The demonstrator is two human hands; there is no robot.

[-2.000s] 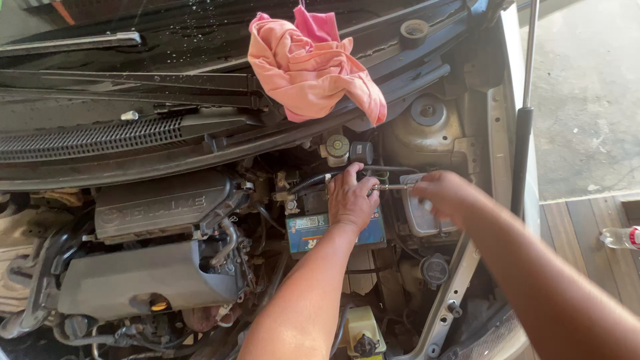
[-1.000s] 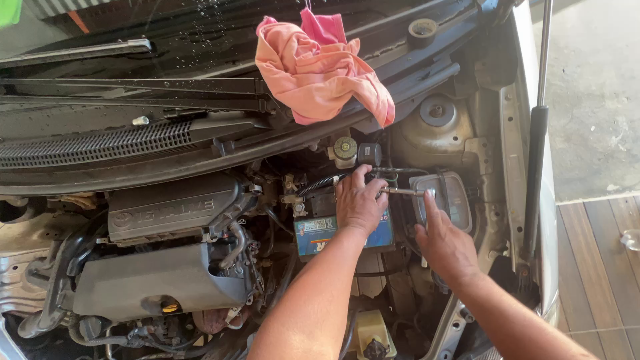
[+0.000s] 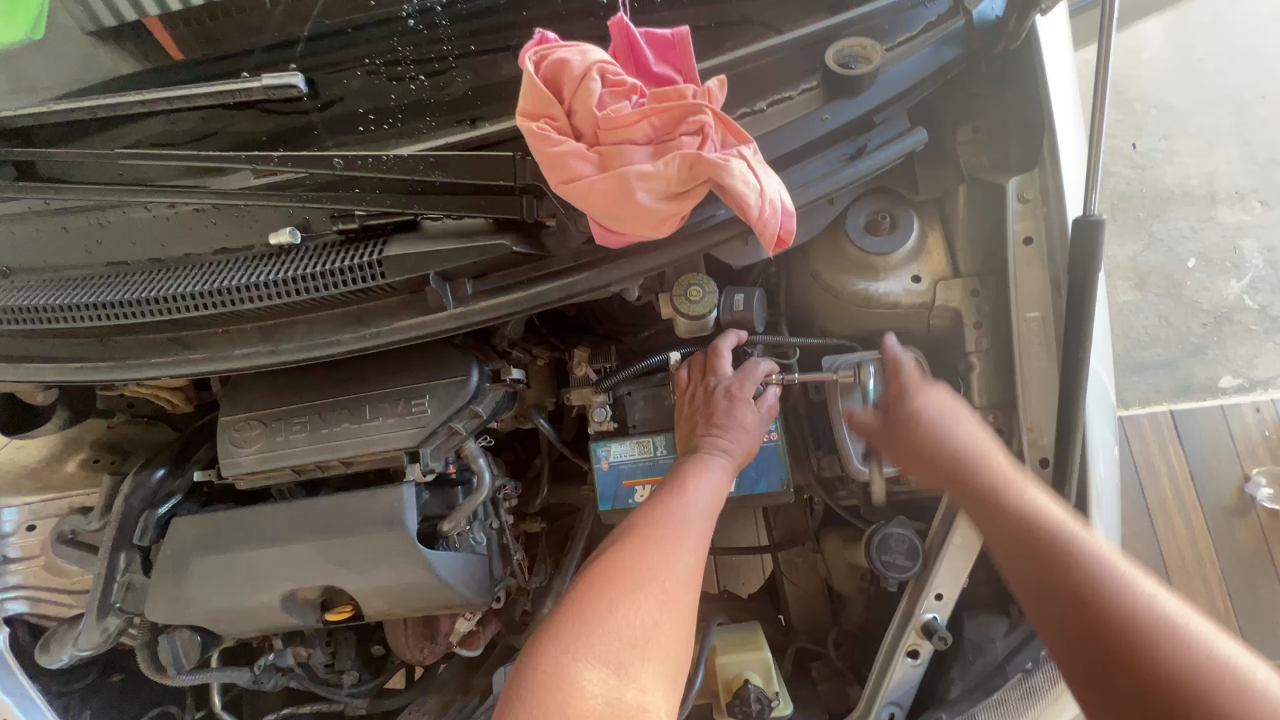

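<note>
My left hand [image 3: 725,405] rests over the top right of a car battery [image 3: 635,470] with a blue label, its fingers at the left end of a chromed ratchet wrench with an extension [image 3: 815,378]. What its fingertips hold there is hidden. The extension lies level, and the wrench's handle crosses its right end above a fuse box with a clear cover [image 3: 848,435]. My right hand [image 3: 915,415] is at the handle, blurred, with a finger raised; its grip is unclear. Above my left hand are a brake fluid reservoir cap [image 3: 695,296] and a ribbed black cable conduit [image 3: 650,368].
A pink cloth [image 3: 650,140] hangs over the windshield base near a roll of tape [image 3: 852,62]. The engine cover [image 3: 320,560] lies left. A hood strut [image 3: 1085,300] rises at right beside the fender rail [image 3: 1030,330]. A washer reservoir [image 3: 745,660] is below the battery.
My right hand has shifted and its fingers have changed pose at the wrench handle since a second ago. My left hand stays over the battery.
</note>
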